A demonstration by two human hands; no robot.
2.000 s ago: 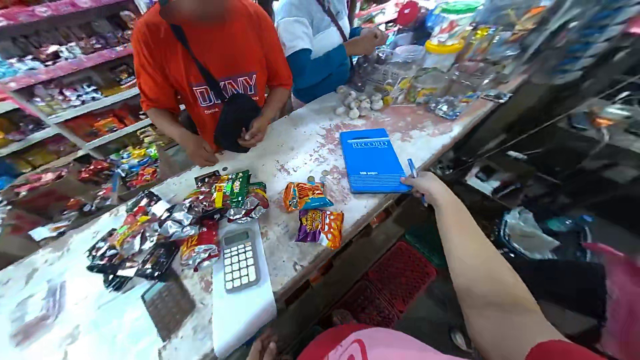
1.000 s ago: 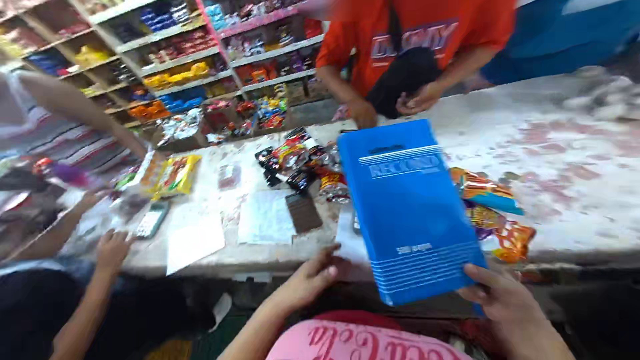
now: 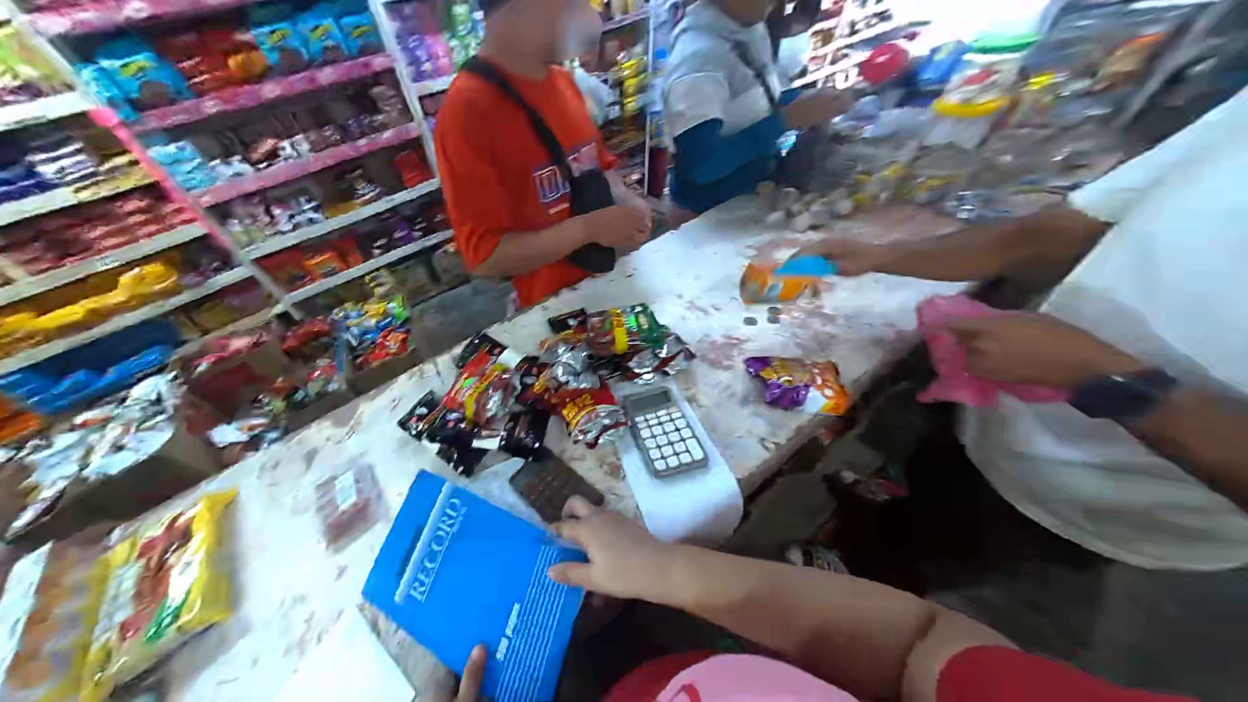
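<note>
A blue record book [image 3: 478,585] lies tilted over the counter's front edge. My right hand [image 3: 609,551] is at the book's right edge, its thumb on the cover and its fingers beside a dark brown flat object [image 3: 556,485]. At the bottom, only a finger or two of my left hand [image 3: 471,675] show against the lower cover; the rest is out of frame. Above my right hand, a grey calculator [image 3: 665,432] rests on white paper [image 3: 687,497]. Left of it is a heap of shiny snack packets [image 3: 546,385]. A purple and orange packet [image 3: 798,384] lies to its right.
At right, a person in white holds an orange packet [image 3: 775,283] and a pink bag [image 3: 985,351]. A person in an orange shirt [image 3: 526,166] stands across the white counter [image 3: 283,478]. Yellow packs [image 3: 161,585] lie at lower left. Stocked shelves [image 3: 292,175] stand behind; coins are on the counter.
The book has gone from upright before me to low over the counter edge, left of the calculator. A person in white has come in at right, and the orange packet is now in that person's hand.
</note>
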